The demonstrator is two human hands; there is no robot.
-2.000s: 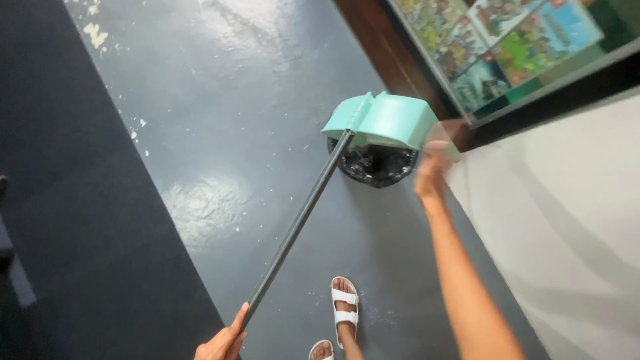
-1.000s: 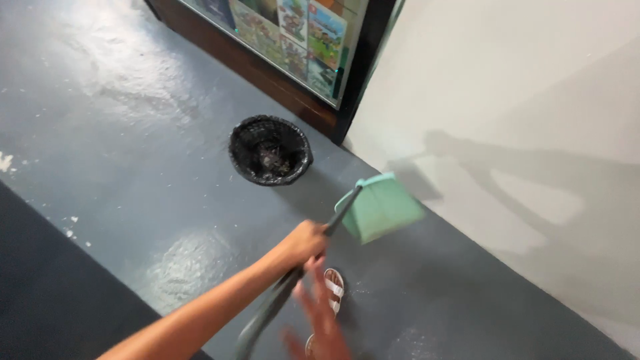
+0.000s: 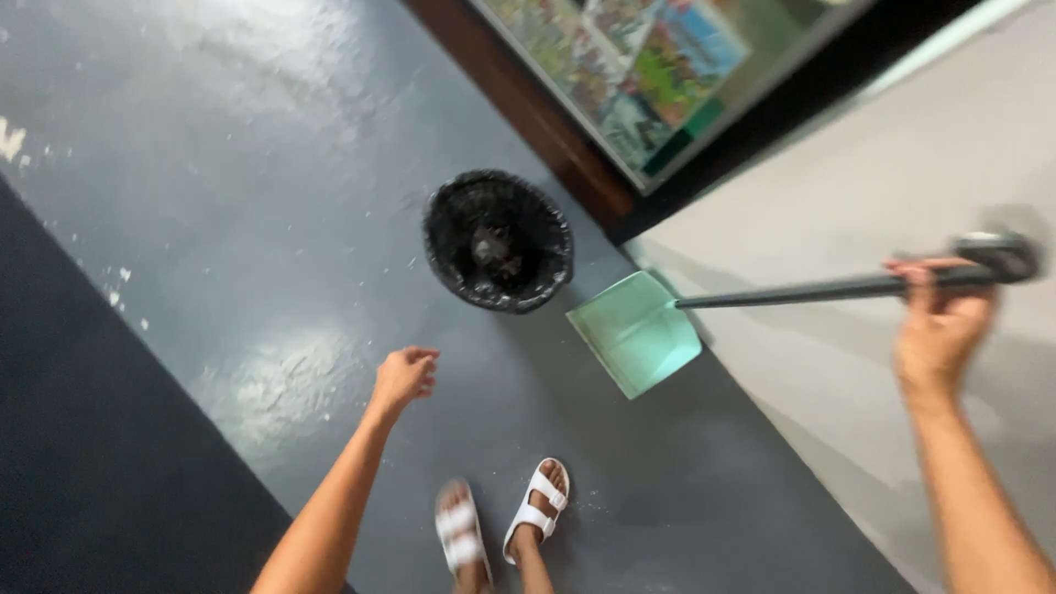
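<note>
My right hand [image 3: 940,326] is closed around the upper end of the dark handle of a long-handled dustpan [image 3: 639,334], close to the wall. The mint-green pan lies low by the foot of the wall, its wide edge facing the lower left. Left of the pan stands a round waste bin [image 3: 499,239] lined with a black plastic bag, with some rubbish inside. My left hand [image 3: 407,375] is below the bin, away from it, fingers loosely curled, and nothing shows in it.
A glass-fronted case [image 3: 606,157] with a dark wooden frame and colourful pictures stands behind the bin. A pale wall [image 3: 866,165] runs along the right. My feet in white sandals [image 3: 540,499] are on the grey floor [image 3: 289,247]; a dark area borders it at the left.
The dustpan was over the bin at first; now it is down beside the wall. My left hand has let go of the handle, and my right hand has taken hold of its upper end.
</note>
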